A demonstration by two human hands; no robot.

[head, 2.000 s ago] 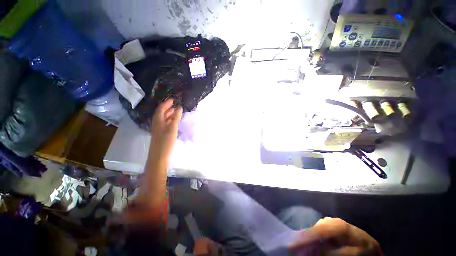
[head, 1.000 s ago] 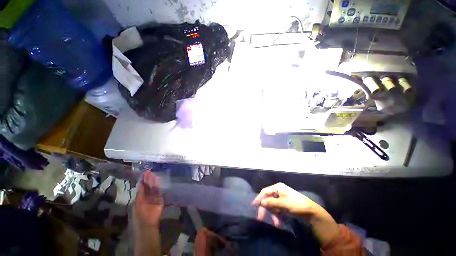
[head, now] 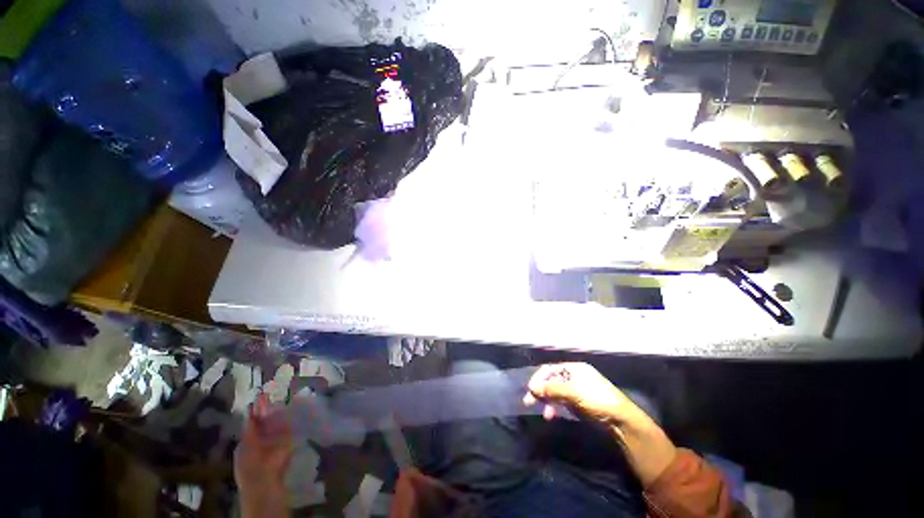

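A thin, pale lilac fabric strip [head: 436,398] is stretched between my two hands, above my lap and in front of the table edge. My left hand [head: 265,445] is at the strip's left end, blurred, with its fingertips on the fabric. My right hand [head: 572,393] pinches the right end between thumb and fingers. The sewing machine [head: 648,202] stands on the white table, washed out by glare. A lilac patch of cut pieces [head: 375,231] lies beside the black bag.
A black plastic bag [head: 324,152] holds a lit phone [head: 396,105] and a folded white strip [head: 248,132]. A black slotted tool [head: 758,295] and a thin dark bar [head: 837,307] lie at the table's right. Blue bag [head: 122,91] at left; scraps [head: 152,374] litter the floor.
My left hand has moved from the black bag down to the strip's left end, then slightly left and lower. My right hand has risen from the lap. The strip is now drawn out between them.
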